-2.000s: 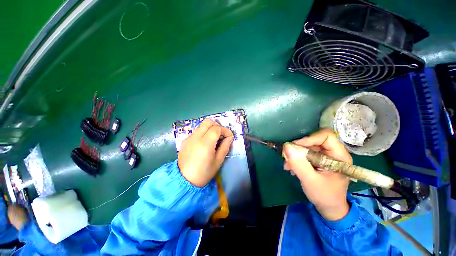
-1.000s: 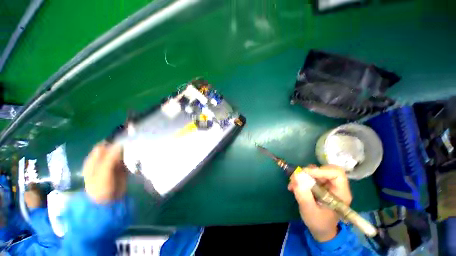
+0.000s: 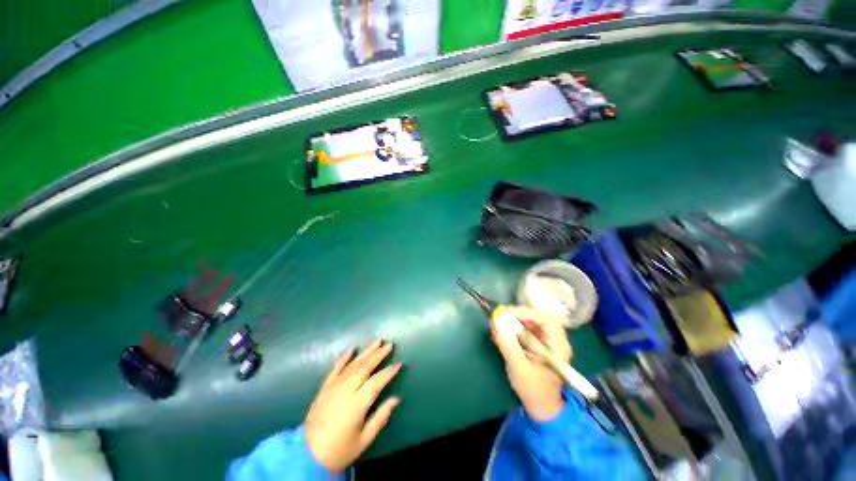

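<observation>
My right hand (image 3: 533,362) is shut on the soldering iron (image 3: 554,360). The iron's thin dark tip points up and left over the green bench (image 3: 375,244), touching no part. My left hand (image 3: 354,406) is empty, fingers spread, at the bench's near edge. An open tablet (image 3: 352,169) with a white inside and an orange strip lies farther back, apart from both hands.
Another open tablet (image 3: 544,103) and a third (image 3: 723,69) lie along the back. Black ribbed bundles (image 3: 147,372) with red wires and small wired parts (image 3: 243,352) lie left. The fume fan (image 3: 533,222), cleaning pot (image 3: 557,293) and blue box (image 3: 615,296) stand right. A white roll (image 3: 58,455) is near left.
The tablet that was near my left hand is away from it, and tablets show along the back. My left hand now rests open and empty. The view takes in more of the bench.
</observation>
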